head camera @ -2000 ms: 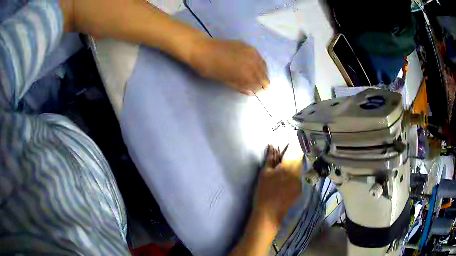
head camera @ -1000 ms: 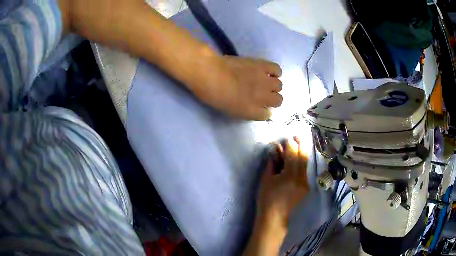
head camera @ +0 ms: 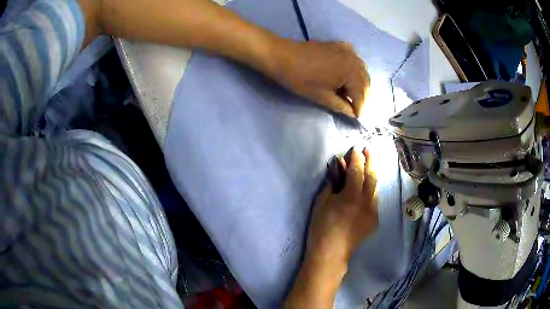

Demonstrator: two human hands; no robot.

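A large light-blue cloth panel [head camera: 241,175] lies flat across the machine table, its inner part under bright lamp glare. My left hand [head camera: 328,75], the upper one, has its fingertips pinched at a narrow blue strip [head camera: 300,21] just before the needle area. The strip runs under this hand. My right hand [head camera: 350,193], the lower one, rests on the panel beside the needle, with small dark thread snips [head camera: 336,173] partly hidden in its fingers. The sewing machine head [head camera: 470,130] is just beyond both hands. Glare hides the presser foot and needle.
A phone [head camera: 459,48] lies at the upper right beside dark green cloth [head camera: 497,36]. Thin blue strips [head camera: 407,271] are fanned beside the machine arm. Ridged knobs [head camera: 415,207] stick out from the head. Something red [head camera: 217,298] is low by my lap.
My left hand has gone from a flatter, closed pose to a fingertip pinch nearer the needle. The dark strip has shifted with it. My right hand stays beside the needle. The view has shifted slightly.
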